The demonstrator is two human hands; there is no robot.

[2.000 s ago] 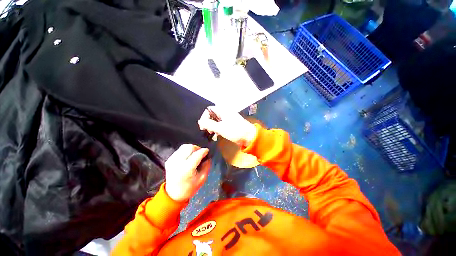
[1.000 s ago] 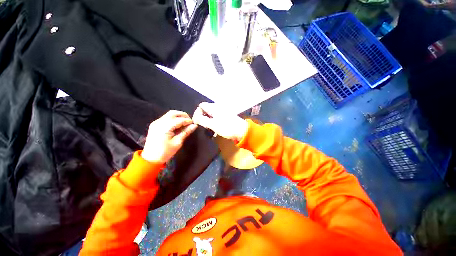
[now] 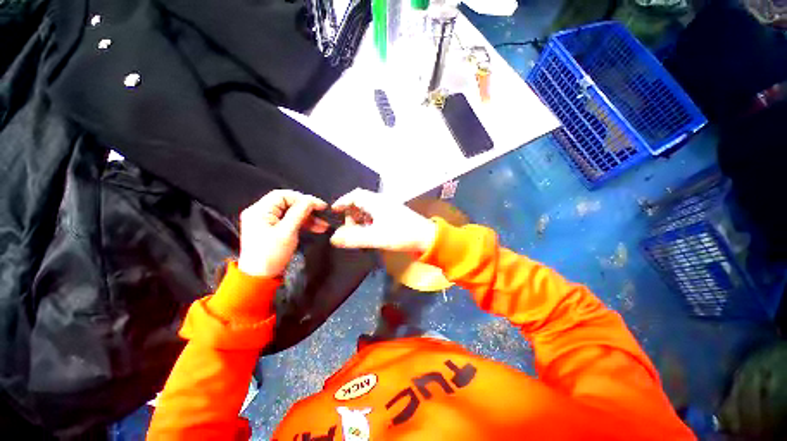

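A black overcoat (image 3: pixel 198 129) lies spread out on the left, with several pale buttons at its upper left and shiny wrinkled lining (image 3: pixel 129 258) showing below. My left hand (image 3: pixel 278 231) pinches the coat's edge between thumb and fingers. My right hand (image 3: pixel 380 222) is beside it, its fingertips at the same edge, curled around something small and dark that I cannot make out. The cloth between the fingertips is mostly hidden.
A white board (image 3: pixel 423 164) behind my hands holds a smartphone (image 3: pixel 467 125), a small dark oval object (image 3: pixel 385 108) and bottles (image 3: pixel 441 43). Blue baskets (image 3: pixel 617 103) stand on the blue floor at right. A round yellowish stool (image 3: pixel 423 274) is below my right wrist.
My left hand first moved up and left along the coat edge, then slightly lower. The right hand's fingers have opened a little from the left hand's fingertips. The view has shifted slightly.
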